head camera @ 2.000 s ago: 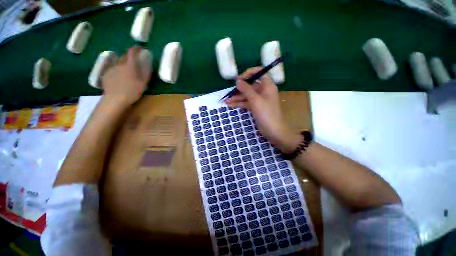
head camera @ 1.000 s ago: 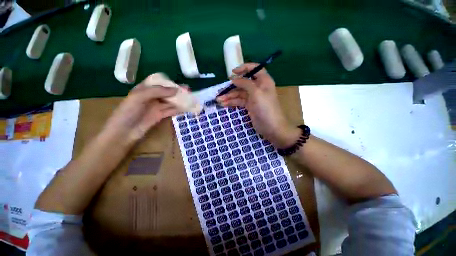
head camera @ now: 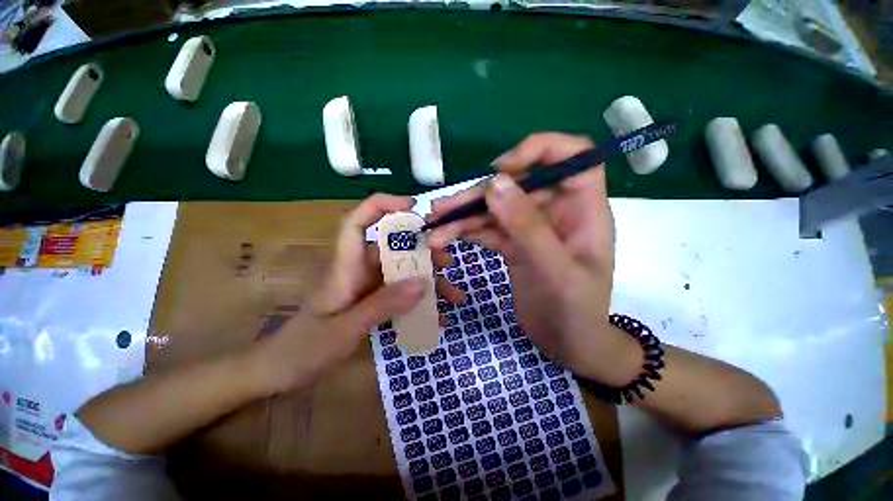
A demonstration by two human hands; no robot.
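My left hand point(head camera: 357, 294) holds a cream plastic housing point(head camera: 419, 318) upright over the label sheet, thumb across its front. A small dark label point(head camera: 401, 241) with pale marks sits near the housing's top end. My right hand point(head camera: 553, 235) holds black tweezers point(head camera: 568, 168) with pale lettering. Their tip is at the label's right edge; whether it touches is hard to tell. The white label sheet point(head camera: 490, 391) with its dense grid of dark labels lies under both hands, its upper part partly hidden by them.
The brown cardboard surface point(head camera: 215, 333) lies under the sheet. A white board point(head camera: 744, 294) is at the right, a printed panel point(head camera: 59, 245) at the left. Beyond, the green conveyor belt point(head camera: 529, 68) carries several housings point(head camera: 233, 140). A grey piece point(head camera: 832, 207) juts in at the belt's right edge.
My left hand has picked a housing off the belt and brought it over the sheet, now upright. The tweezers have moved from the sheet's top to the housing, where a label now shows.
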